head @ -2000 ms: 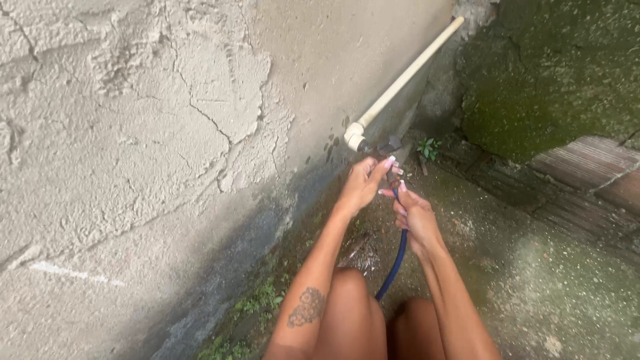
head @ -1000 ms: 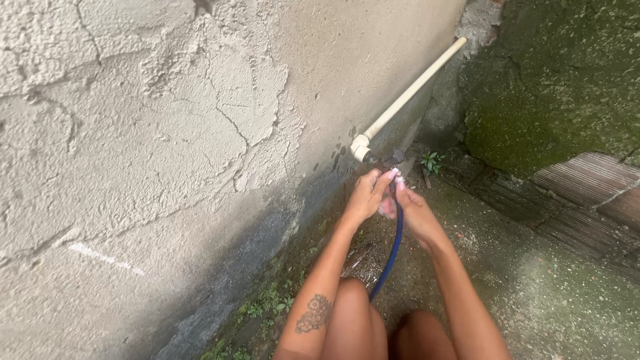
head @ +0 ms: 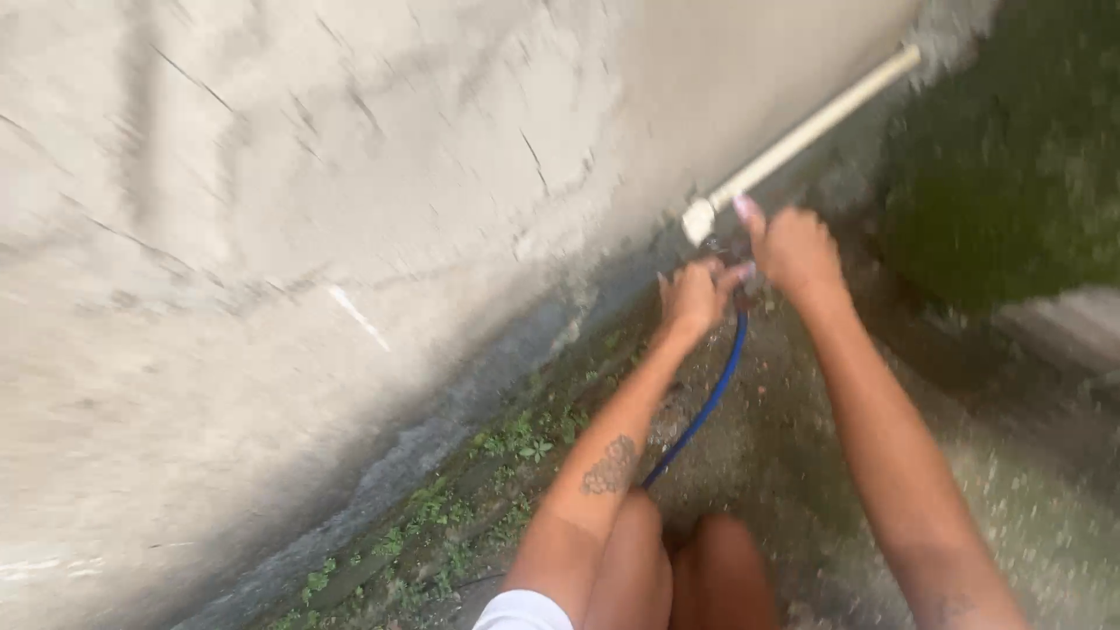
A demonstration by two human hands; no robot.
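Note:
A cream plastic pipe [head: 818, 127] runs along the wall to a pale elbow fitting [head: 698, 221] with a dark tap [head: 733, 254] beside it. A blue hose [head: 710, 398] hangs from the tap area and curves down toward my knees. My left hand [head: 696, 296] is at the dark tap, its fingers around the hose's upper end; blur hides the exact grip. My right hand [head: 794, 249] is off the hose, just right of the tap, curled with the thumb raised toward the pipe. Whether it touches the tap cannot be told.
A cracked plaster wall [head: 437, 149] fills the left side. Small green weeds [head: 429, 507] grow along its foot. Mossy masonry [head: 989, 192] stands at the right, over damp ground [head: 779, 437]. My knees [head: 726, 560] are close below the hose.
My right hand has left the hose, where it was beside my left hand, and moved up to the right of the tap. My left hand remains near the hose end. The view has shifted.

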